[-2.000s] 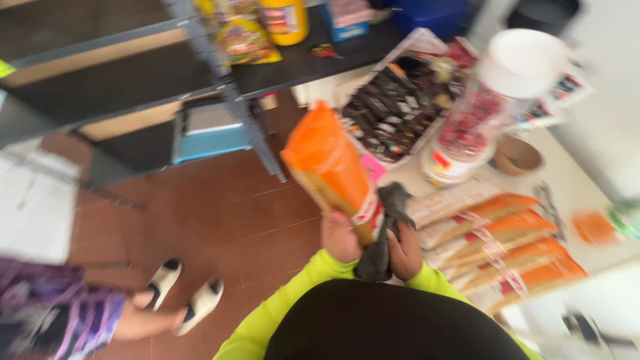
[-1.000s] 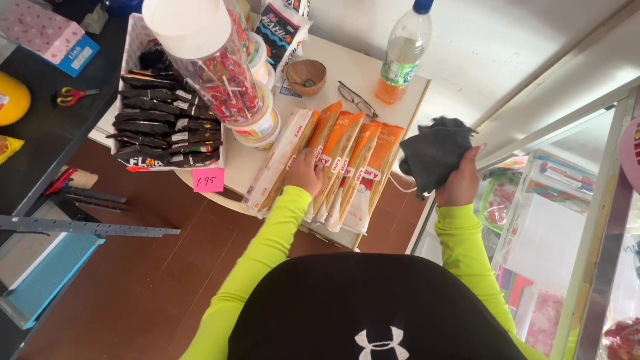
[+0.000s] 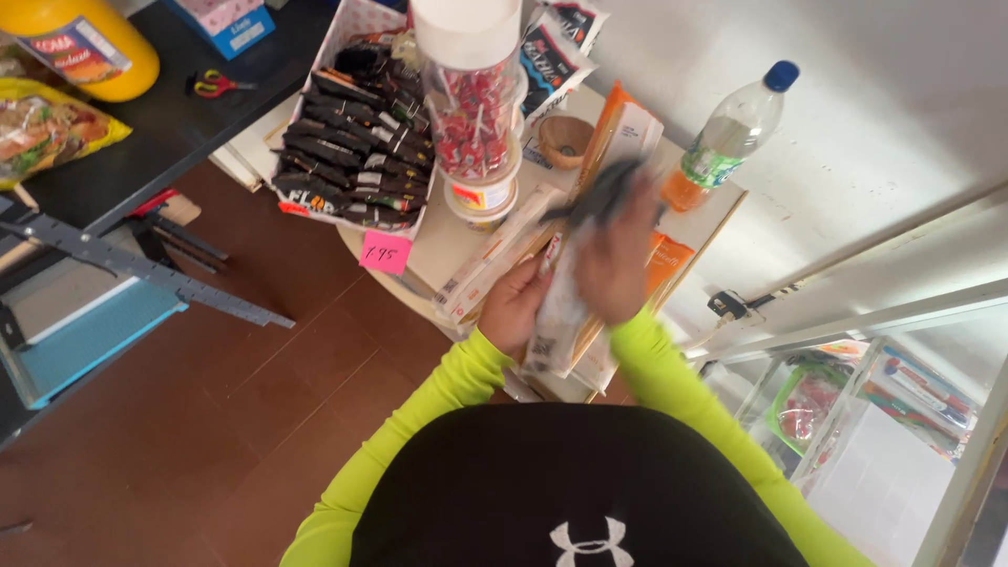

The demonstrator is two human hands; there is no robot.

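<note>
My left hand (image 3: 516, 303) grips an orange-and-clear pasta packet (image 3: 557, 315) near its lower end, holding it tilted above the small table. Against the packet's face, my right hand (image 3: 618, 256) presses a dark grey cloth (image 3: 610, 193); hand and cloth are blurred. More pasta packets lie beneath and beside it, one at the left (image 3: 500, 252) and one with an orange end (image 3: 668, 260) showing at the right. My hands and the raised packet hide part of them.
Around them stand a clear jar of red lollipops (image 3: 472, 118), a box of black packets (image 3: 421, 216), a wooden bowl (image 3: 565, 142) and a soda bottle (image 3: 720, 146). A metal shelf bracket (image 3: 157, 268) juts out at left. A glass case (image 3: 858, 386) is at right.
My left hand has lifted a packet that a second ago lay among the others. My right hand has brought the cloth in from the right onto the packet.
</note>
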